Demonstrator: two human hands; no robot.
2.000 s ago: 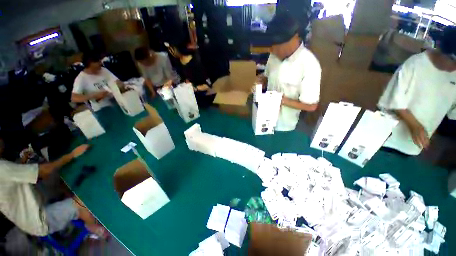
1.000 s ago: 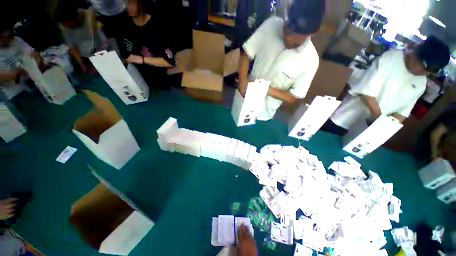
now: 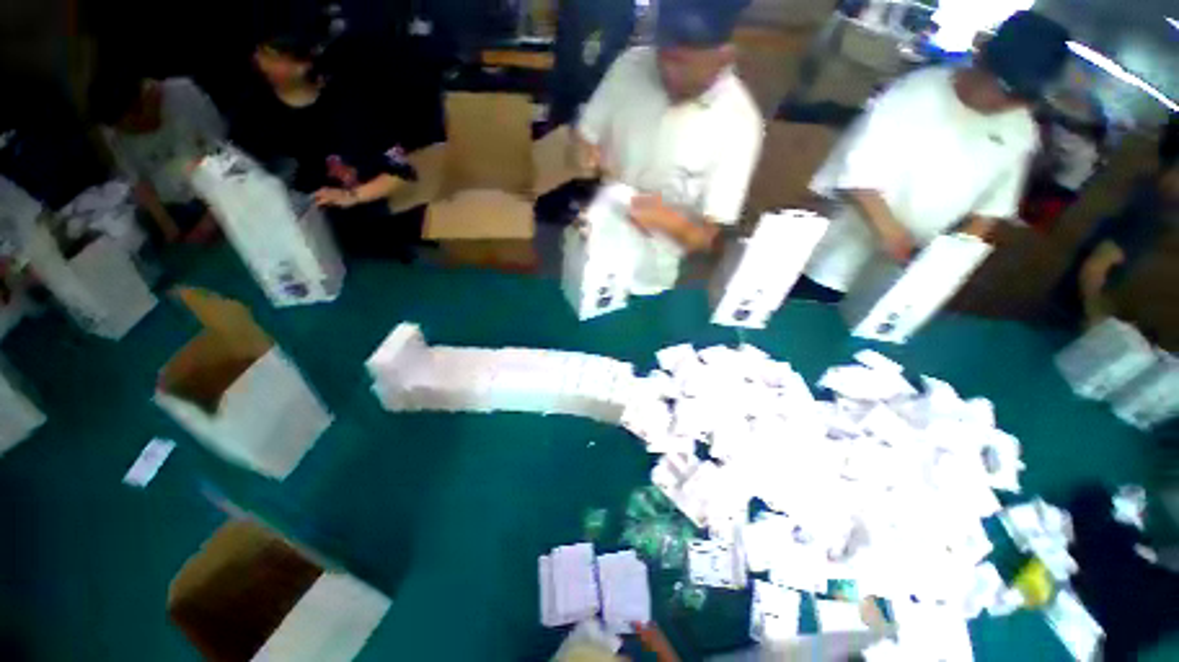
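Two small stacks of white leaflets [image 3: 569, 582] lie side by side near the bottom centre. A finger of my right hand [image 3: 656, 639] shows at the bottom edge, by the lower end of the right stack; the rest is cut off, so its grip is unclear. A pale blurred shape beside it, below the left stack, may be my left hand, but I cannot tell. A large loose heap of white printed pieces [image 3: 828, 479] lies to the right. Green crumpled bags [image 3: 657, 524] lie between heap and stacks.
A curved row of small white boxes [image 3: 504, 382] meets the heap. Open white cartons with brown insides [image 3: 278, 427] stand left on the green table. Several people stand across it with tall printed cartons [image 3: 769, 269]. An open brown shipping carton [image 3: 478, 213] is behind.
The view has swung left, then slightly right and down. My right hand, over the leaflet stacks a second ago, now shows only a finger lower down. The two leaflet stacks show more fully.
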